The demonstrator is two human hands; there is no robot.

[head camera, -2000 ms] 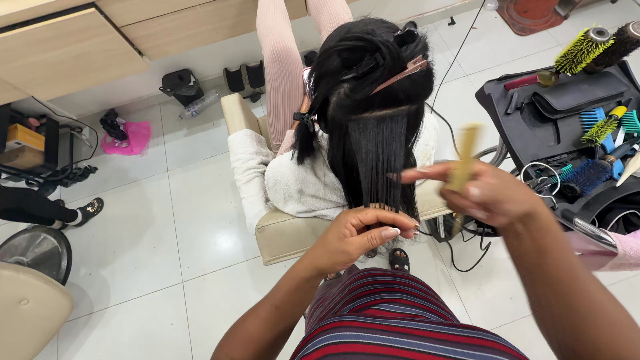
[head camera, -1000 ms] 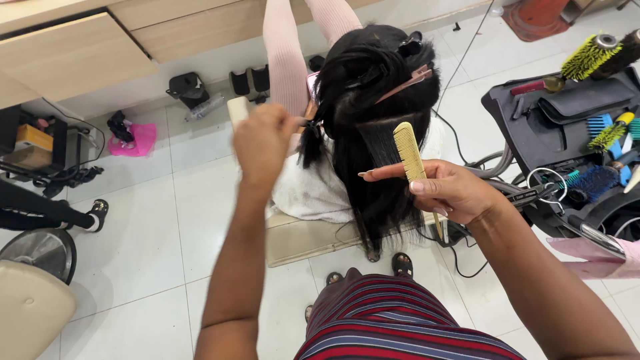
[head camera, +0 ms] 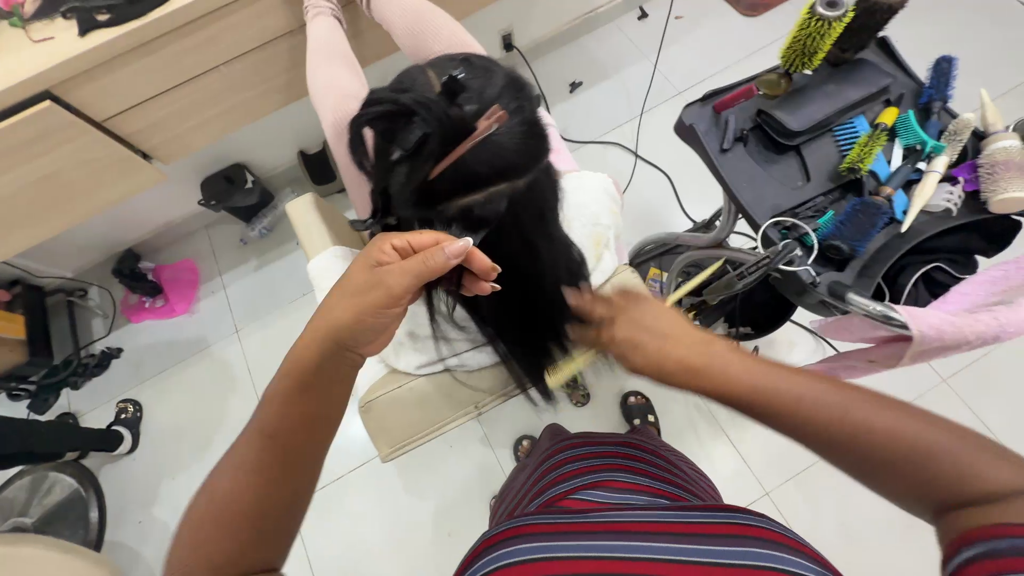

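A seated person's long black hair (head camera: 520, 280) hangs down over the chair back, parted across the head. A rose-coloured sectioning clip (head camera: 468, 142) holds the upper hair, and a dark clip (head camera: 452, 80) sits near the crown. My left hand (head camera: 412, 280) is raised at the left side of the loose hair, thumb and fingertips close together; whether strands lie between them cannot be told. Blurred by motion, my right hand (head camera: 628, 328) is at the right edge of the hair, holding a yellow tail comb (head camera: 570, 366) whose teeth point down-left and whose tail sticks out to the upper right.
At right stands a black salon trolley (head camera: 720, 132) with round brushes (head camera: 816, 36), combs and clips. A pink towel (head camera: 952, 312) hangs from it. Cables (head camera: 664, 164) run over the floor. The beige chair (head camera: 432, 408) bears a white towel (head camera: 592, 216). Another person's foot (head camera: 126, 424) is at left.
My left hand, out by the left side of the head a second ago, is back near the loose hair. My right hand has lowered with the comb, which was upright before.
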